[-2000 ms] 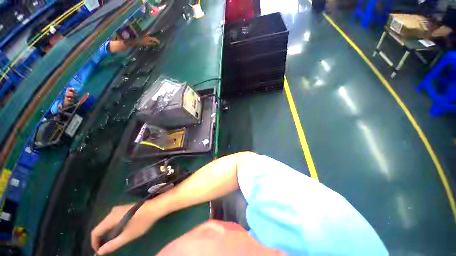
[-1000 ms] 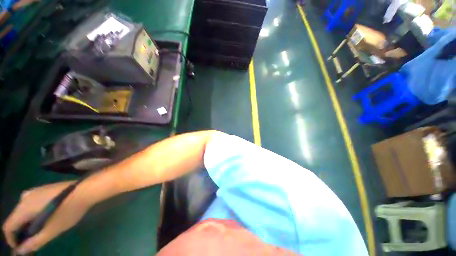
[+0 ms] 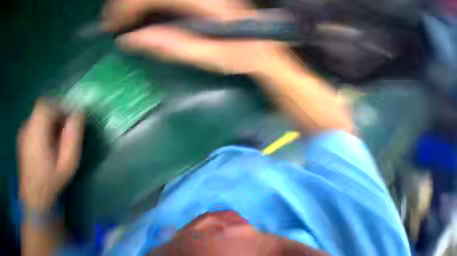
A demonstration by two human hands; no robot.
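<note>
The picture is strongly blurred. A bright green printed circuit board [image 3: 118, 95] lies on the dark green bench between my hands. My right hand [image 3: 185, 37] is above and right of the board, shut on the black soldering iron [image 3: 245, 29], whose tip end is too blurred to tell. My left hand [image 3: 50, 150] is at the board's left edge, thumb and finger spread towards it. I cannot tell whether it touches the board or holds solder wire. A light blue band [image 3: 41, 216] is around my left wrist.
A dark, blurred object [image 3: 351, 52] stands on the bench beyond my right wrist. The bench edge runs just in front of my blue shirt. A piece of yellow floor line [image 3: 281, 142] shows beside my right sleeve. Blurred blue and pale shapes are at the far right.
The view has swung left and down to the bench. The board and my left hand have come into view. The station, tray and most of the aisle are out of clear sight.
</note>
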